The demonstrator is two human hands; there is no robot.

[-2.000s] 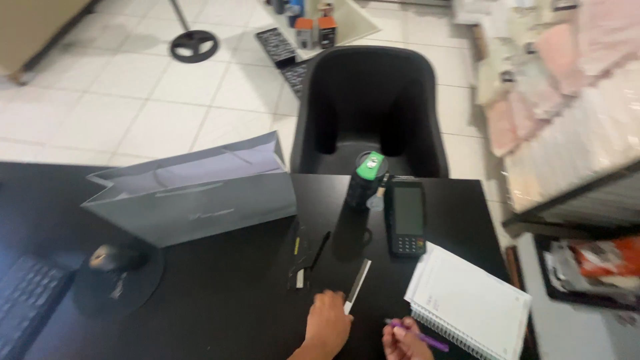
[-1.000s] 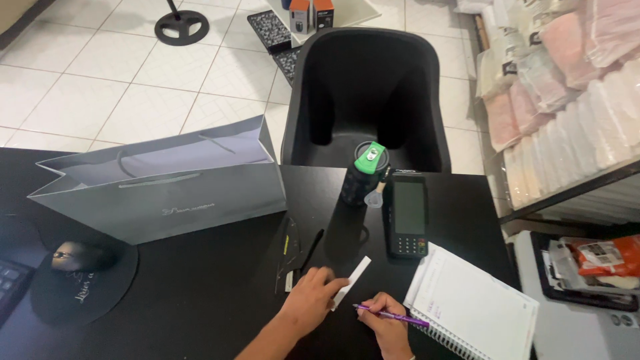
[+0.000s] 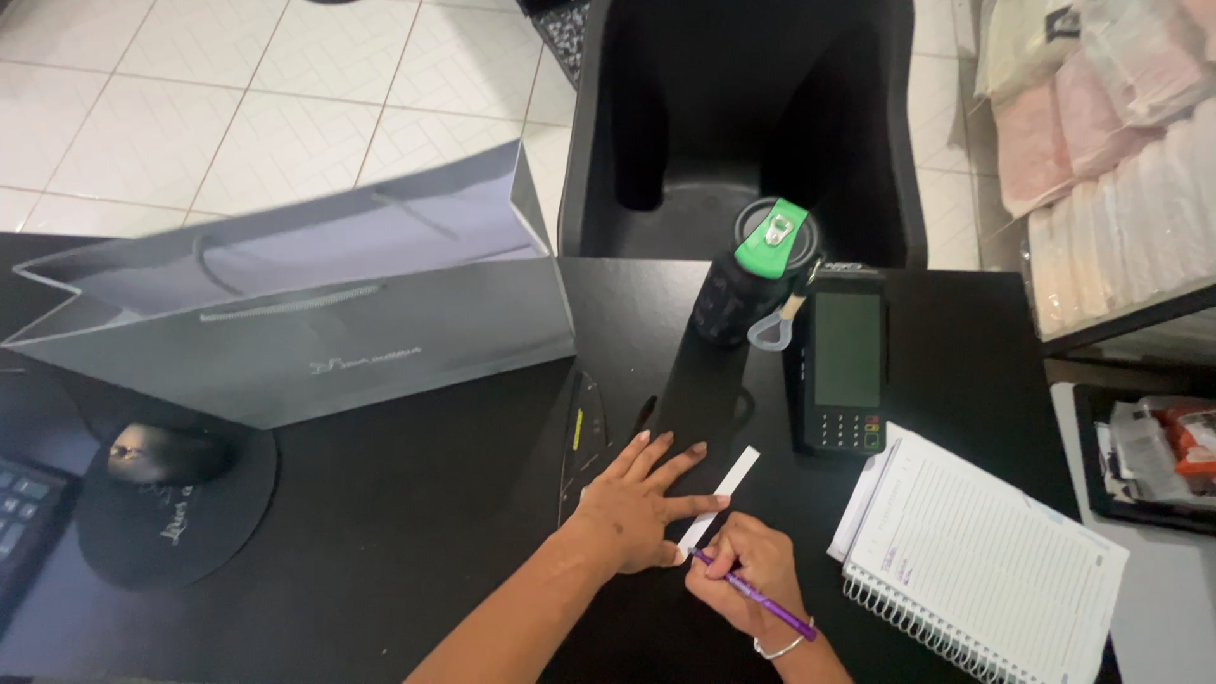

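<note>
My left hand (image 3: 632, 513) lies spread on the black desk (image 3: 408, 532), its thumb and index finger resting on a narrow white paper strip (image 3: 739, 475). In my right hand (image 3: 755, 570) is a purple pen (image 3: 771, 605), its tip at the lower end of the strip. A spiral notebook (image 3: 988, 551) with some writing lies open to the right. Behind it is a card payment terminal (image 3: 845, 361), beside a black can with a green top (image 3: 750, 275). A dark, slim object and a clear piece with a yellow mark (image 3: 579, 429) lie beyond my left hand.
A large grey paper bag (image 3: 323, 351) stands at the left, behind a computer mouse (image 3: 171, 454) on a round pad (image 3: 218, 532) and a keyboard (image 3: 28, 503). A black chair (image 3: 741, 114) is across the desk. Shelves with wrapped goods (image 3: 1121, 190) stand at the right.
My left hand has spread its fingers over the strip. My right hand has brought the pen from beside the notebook to the strip's lower end. The view has moved closer to the desk.
</note>
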